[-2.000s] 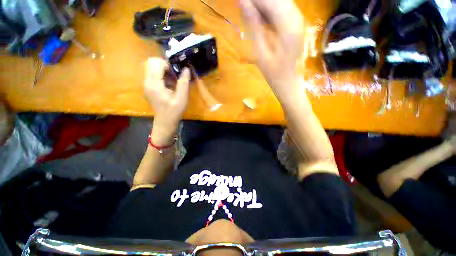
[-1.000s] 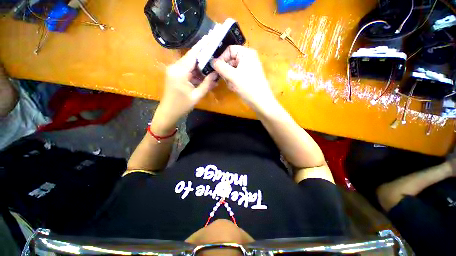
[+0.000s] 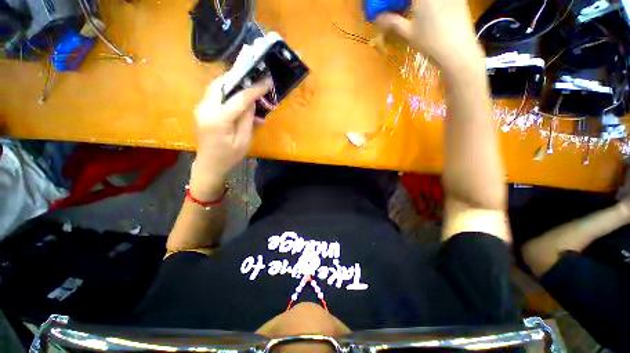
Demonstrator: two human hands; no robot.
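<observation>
My left hand (image 3: 224, 124) grips a palm-sized black housing with a white edge (image 3: 288, 69), tilted above the orange-brown tabletop. Its thumb or a finger lies across the open face, near thin wires. A round black unit (image 3: 211, 34) with wires from its centre lies just beyond the housing, partly cut off by the top edge. My right hand (image 3: 432, 31) is at the top edge, slightly blurred, with a blue battery pack (image 3: 384, 8) at its fingers. It appears to hold the pack; its upper fingers are out of the picture.
Black part-built units with white edges (image 3: 514, 74) and loose wires are heaped at right. Grey parts and another blue pack (image 3: 72, 51) lie at upper left. A small cream scrap (image 3: 356, 138) lies near the table's front edge. Another person's forearm (image 3: 577, 231) shows at right.
My right hand has left the housing and moved up and right to the blue pack. My left hand still holds the housing, now a little further left and lower.
</observation>
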